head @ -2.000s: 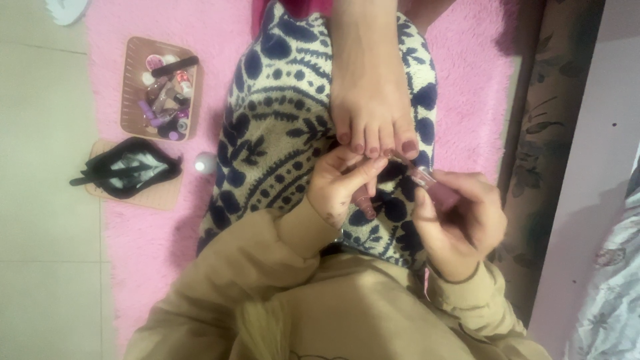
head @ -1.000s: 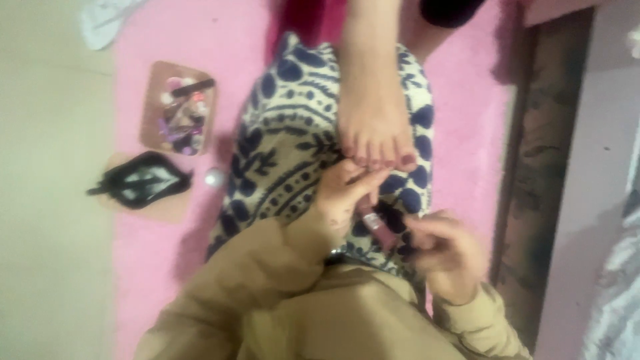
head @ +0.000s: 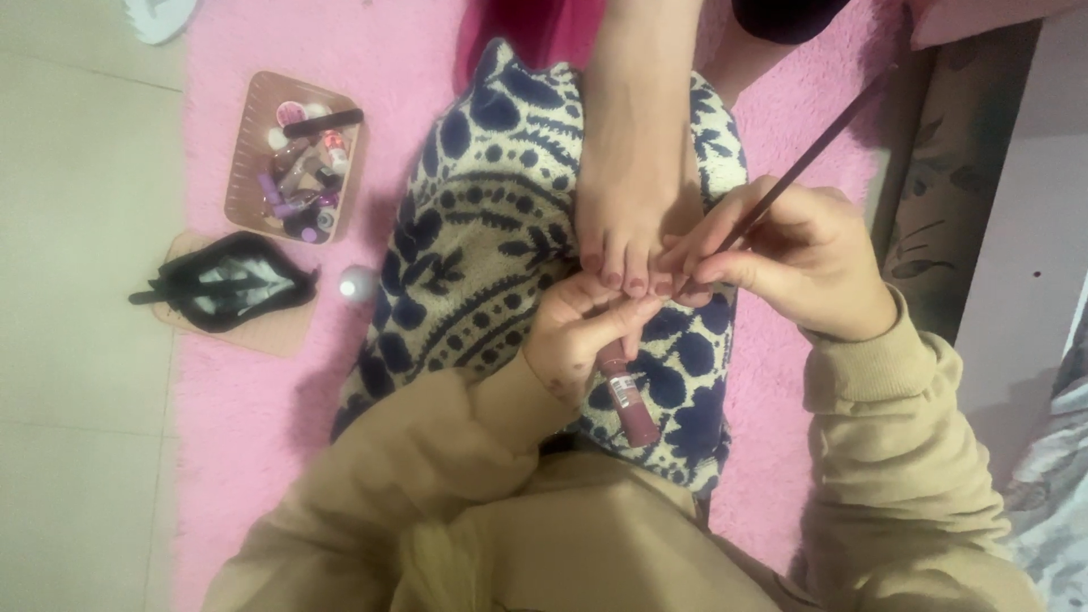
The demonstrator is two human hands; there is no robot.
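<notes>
Another person's bare foot point(head: 633, 170), its nails coated dull pink, rests on a blue-and-cream patterned towel point(head: 484, 229). My left hand point(head: 586, 327) is at the toe tips, its thumb and fingers near the middle toes. A mauve nail polish bottle point(head: 629, 404) points down from under its fingers; whether they grip it is partly hidden. My right hand point(head: 786, 255) pinches a long thin dark stick point(head: 803, 161) beside the smallest toes. The stick's lower end is hidden by the fingers.
To the left, a basket point(head: 242, 161) holds several small bottles and a dark nail file point(head: 323, 123). Below it, an open black pouch point(head: 234, 280) lies on a pale board point(head: 285, 336), near a small round white-topped container point(head: 359, 285). All are by the pink fluffy rug's point(head: 255, 408) left side.
My right hand, low beside the polish bottle a second ago, has moved up to the toes and now holds the dark stick. My left hand has stayed at the toes.
</notes>
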